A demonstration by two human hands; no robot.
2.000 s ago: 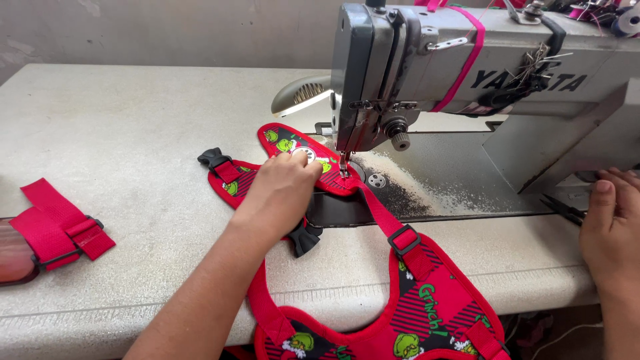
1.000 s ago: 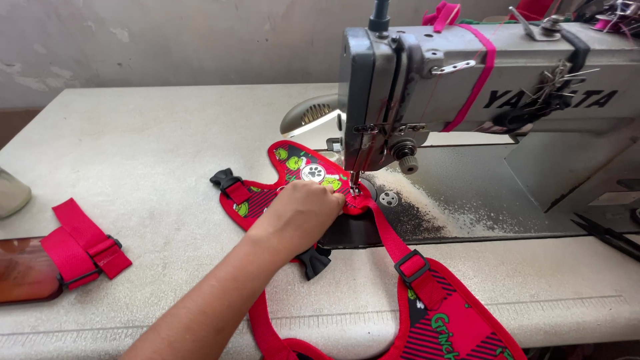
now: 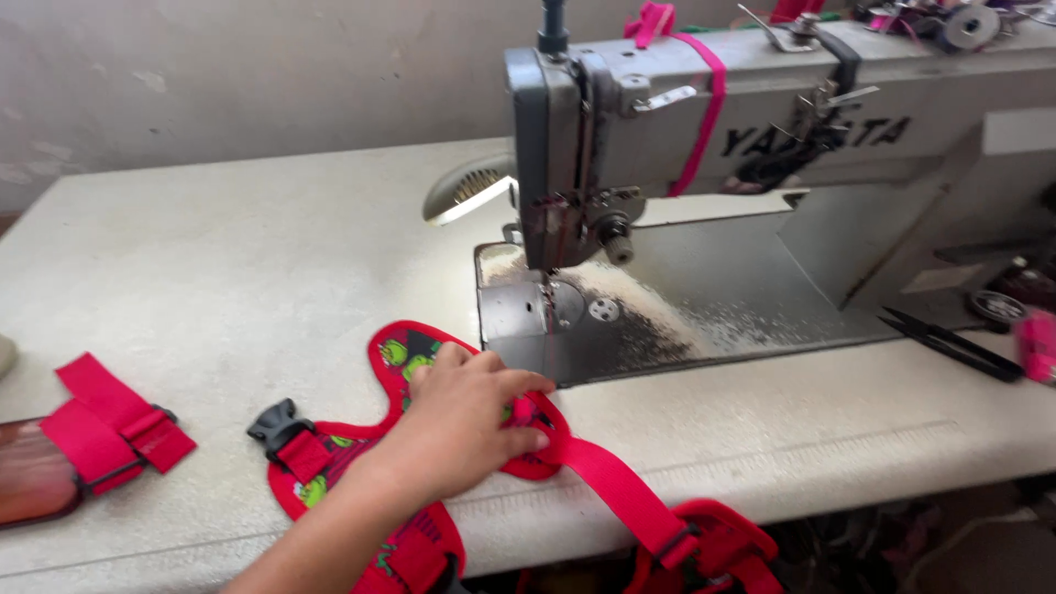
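My left hand (image 3: 466, 412) grips the end of a red-edged printed fabric pet harness (image 3: 396, 355), thumb and fingers on its upper panel. The harness lies on the table just in front of the industrial sewing machine (image 3: 610, 124), apart from its needle and presser foot (image 3: 548, 289). A black plastic side-release buckle (image 3: 279, 425) sits at the harness's left edge. From the held end a red webbing strap (image 3: 619, 487) runs right and down to a slider and another harness panel (image 3: 726, 544) at the table's front edge. My right hand is out of view.
Black thread snips (image 3: 953, 342) lie right of the machine bed, near a metal bobbin (image 3: 997, 307). At the left, folded red webbing (image 3: 115, 433) wraps a brown, glossy object (image 3: 33, 478). A lit lamp (image 3: 470, 190) stands behind the needle. The table's front edge crosses below.
My left hand has drawn the harness out from under the presser foot, toward the table's front edge. My right hand, seen at the right two seconds ago, has left the view.
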